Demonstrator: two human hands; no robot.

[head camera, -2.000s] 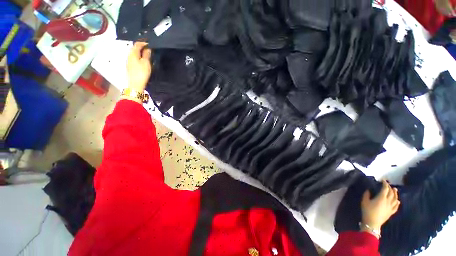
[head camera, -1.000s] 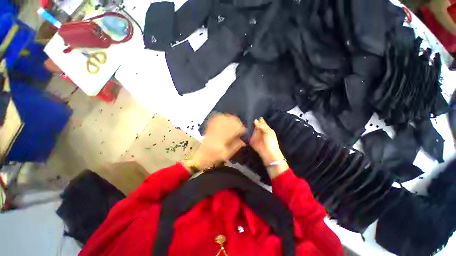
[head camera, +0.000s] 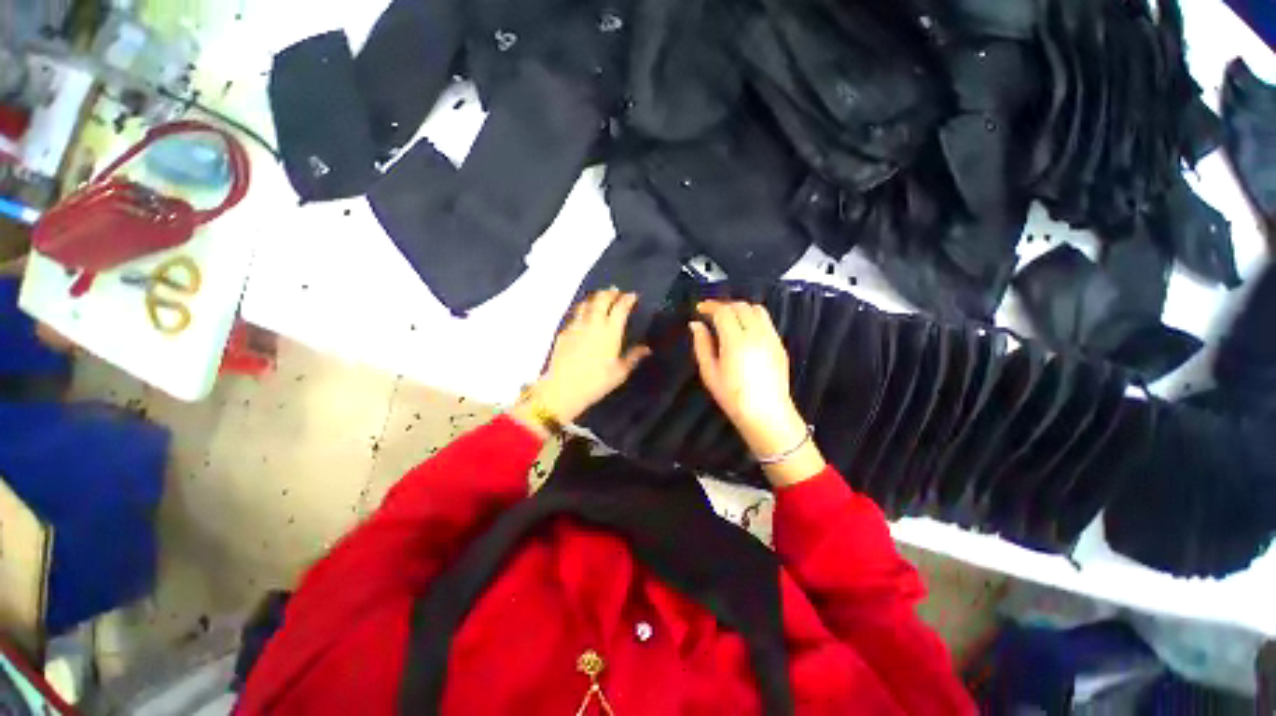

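A chain of overlapping black sewn pieces lies like pleats along the near side of the white table, running from the middle to the right. My left hand rests on the black fabric at the chain's left end, fingers on the cloth. My right hand lies just right of it on the pleated pieces. Whether the fingers pinch any cloth is hidden. No scissors show in either hand.
A large heap of black pieces covers the far side. Loose black pieces lie at the far left. A side table holds a dark red bag and yellow-handled scissors. Blue material is at lower left.
My hands first came together from far apart at the chain's two ends. Since then they have separated slightly and lie on the cloth. The view has shifted, and the chain runs more level.
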